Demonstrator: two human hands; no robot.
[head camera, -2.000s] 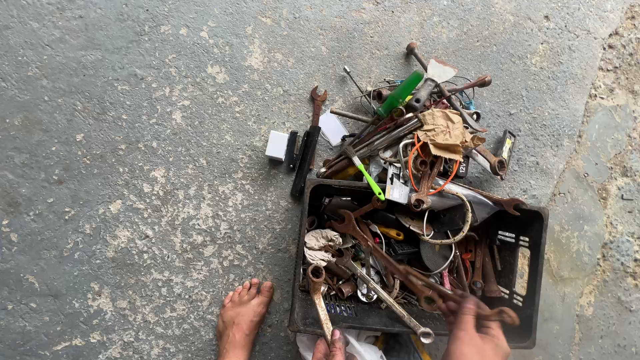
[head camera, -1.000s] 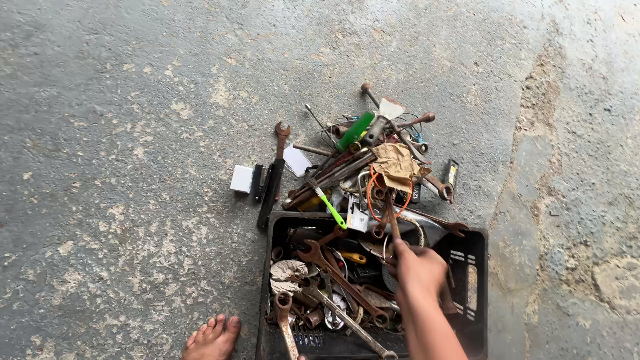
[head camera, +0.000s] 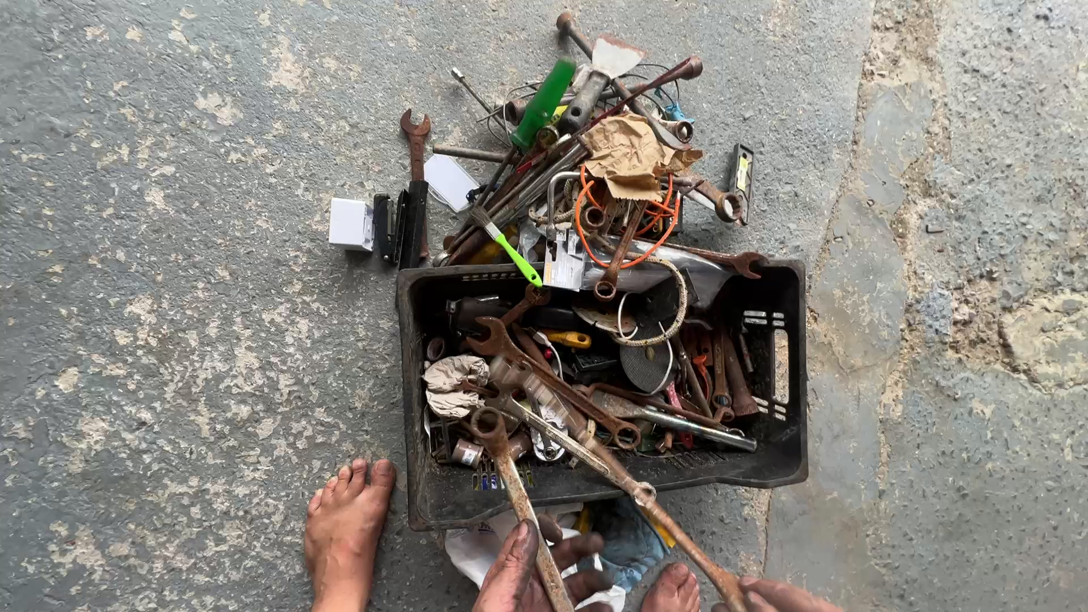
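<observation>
My left hand (head camera: 544, 565) holds the lower shaft of a rusty ring-end wrench (head camera: 514, 484) between thumb and fingers; the ring end leans over the near side of a black plastic crate (head camera: 586, 501). At the bottom right, my right hand (head camera: 769, 595), partly cut off by the frame edge, grips the end of a long rusty wrench (head camera: 693, 548) that slants up left into the crate. In the crate are rusty wrenches, among them an open-end one (head camera: 552, 374), a steel tube (head camera: 697, 427), crumpled paper (head camera: 456, 385) and a yellow handle (head camera: 568, 339).
Beyond the crate lies a heap of tools with a green handle (head camera: 544, 106), a scraper (head camera: 615, 58), brown paper (head camera: 625, 157) and a lime-handled brush (head camera: 514, 255). A white box (head camera: 351, 224) stands left. My bare foot (head camera: 348, 531) and a white bag (head camera: 476, 552) are near the crate.
My right hand was at the heap's near edge one second ago; it is now at the bottom right, on a long wrench. A small rusty wrench now lies at the heap's near edge, where the hand was.
</observation>
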